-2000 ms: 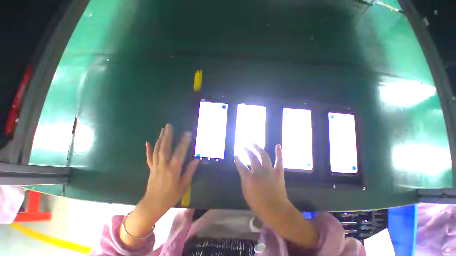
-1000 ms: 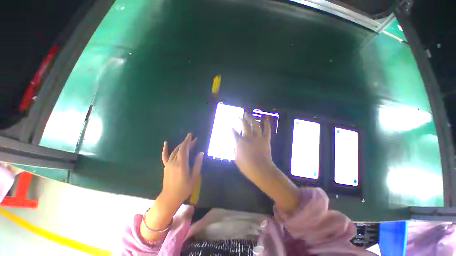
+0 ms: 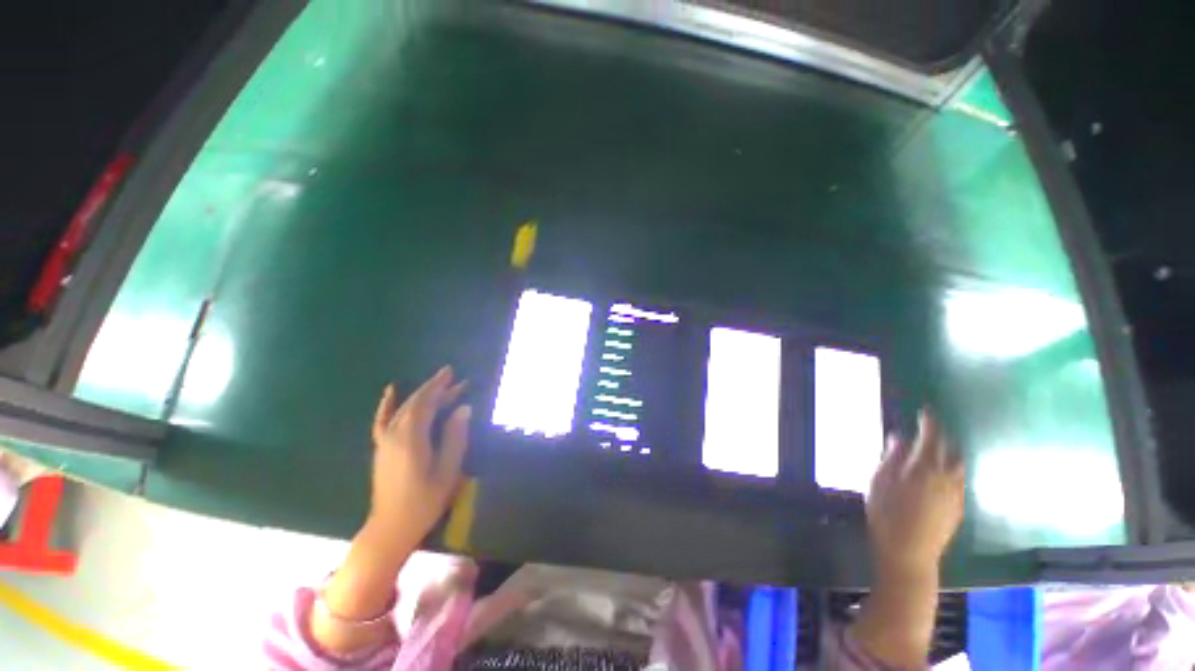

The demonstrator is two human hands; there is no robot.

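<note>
A black phone tray [image 3: 802, 505] lies on the green mat with phones side by side in it. The leftmost phone [image 3: 543, 364] glows white. The second phone [image 3: 626, 380] shows a black screen with short green and white text lines. The third phone [image 3: 742, 402] and the rightmost phone [image 3: 848, 420] glow white. My left hand [image 3: 417, 459] is left of the tray, fingers apart, holding nothing. My right hand [image 3: 916, 498] is at the lower right of the rightmost phone, fingers spread and slightly blurred; whether it touches the screen cannot be told.
Yellow tape strips [image 3: 524, 245] mark the mat near the tray's left end. A blue crate [image 3: 1004, 629] with black slotted contents stands below the mat's front edge at right. Grey metal frame bars [image 3: 79, 417] border the mat. Pink fabric shows at the lower right.
My right hand has moved from the second phone to the rightmost one. The second phone went from white to a black text screen. The camera view has shifted; my left hand stays left of the tray.
</note>
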